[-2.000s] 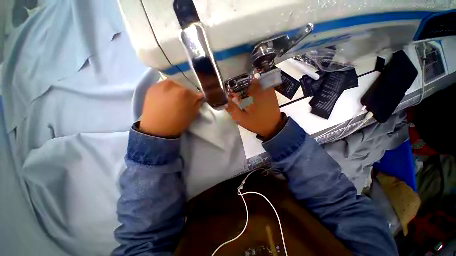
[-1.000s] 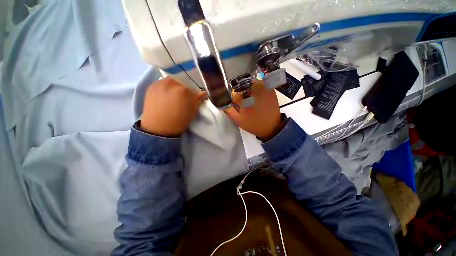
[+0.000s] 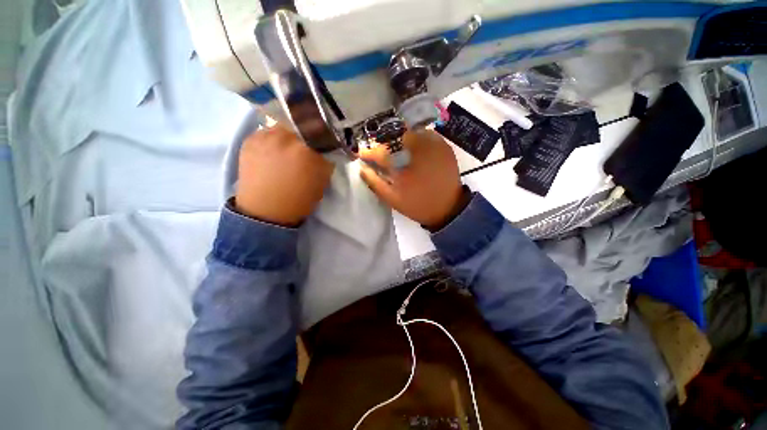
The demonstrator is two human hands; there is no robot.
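Note:
A large light grey-blue garment piece point(image 3: 151, 269) drapes left of the needle and over the front edge. The white sewing machine point(image 3: 353, 34) has a blue stripe and a shiny thread take-up guard point(image 3: 294, 84). My left hand point(image 3: 282, 176) lies on the cloth left of the guard, fingers bent down, fingertips hidden by the guard. My right hand point(image 3: 416, 176) is right of the guard, fingers together at the cloth's edge beside the presser area. The needle and the stitched edge are hidden behind hands and metal parts.
Black labels point(image 3: 542, 155) lie right of the needle, with a clear plastic bag point(image 3: 547, 88) behind. A black phone point(image 3: 656, 143) with a cable lies further right. A white earphone cord point(image 3: 412, 344) hangs over my brown front. Grey pieces point(image 3: 597, 260) are heaped below the table.
The machine head shows slightly further left and higher as the view shifts. Both hands have moved slightly left in the picture and remain at the cloth beside the needle area.

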